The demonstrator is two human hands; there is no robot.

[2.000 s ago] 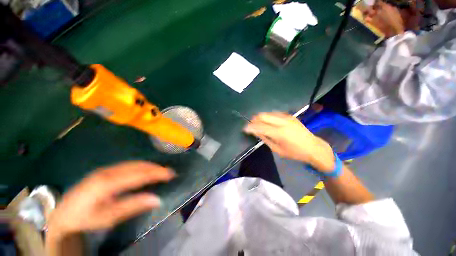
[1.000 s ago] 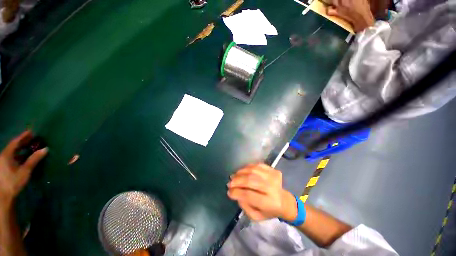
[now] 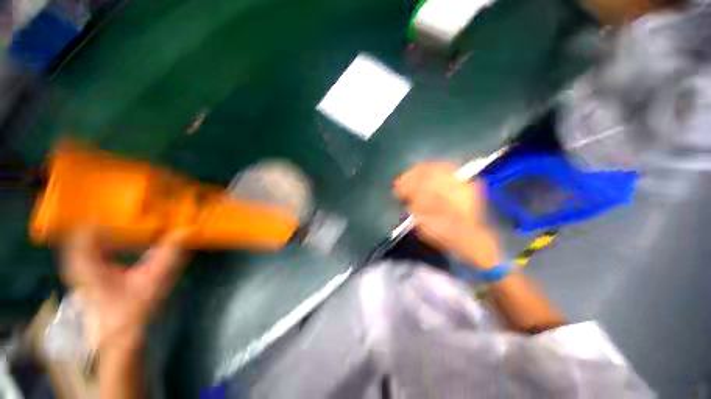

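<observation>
The view is blurred. The orange electric screwdriver (image 3: pixel 156 204) lies across the left side, tilted slightly down to the right. My left hand (image 3: pixel 121 284) is at its lower side, thumb and fingers spread against the body. The grey perforated screw tray (image 3: pixel 274 185) is partly behind the driver's nose. A small translucent film piece (image 3: pixel 326 231) is just right of the tip. My right hand (image 3: pixel 444 204), with a blue wrist strap (image 3: pixel 491 273), is curled at the bench edge. Whether it holds anything is hidden by blur.
A white paper square (image 3: pixel 364 96) lies on the green bench, with a green-rimmed spool (image 3: pixel 444 19) beyond it. A blue stool (image 3: pixel 557 191) stands past the bench edge. Another person's pale sleeve (image 3: pixel 647 109) is at upper right. Crumpled clear plastic (image 3: pixel 66 327) is at lower left.
My left hand has come from the far left of the bench to the screwdriver. The view has swung, bringing the driver body back in. My right hand stays at the bench edge.
</observation>
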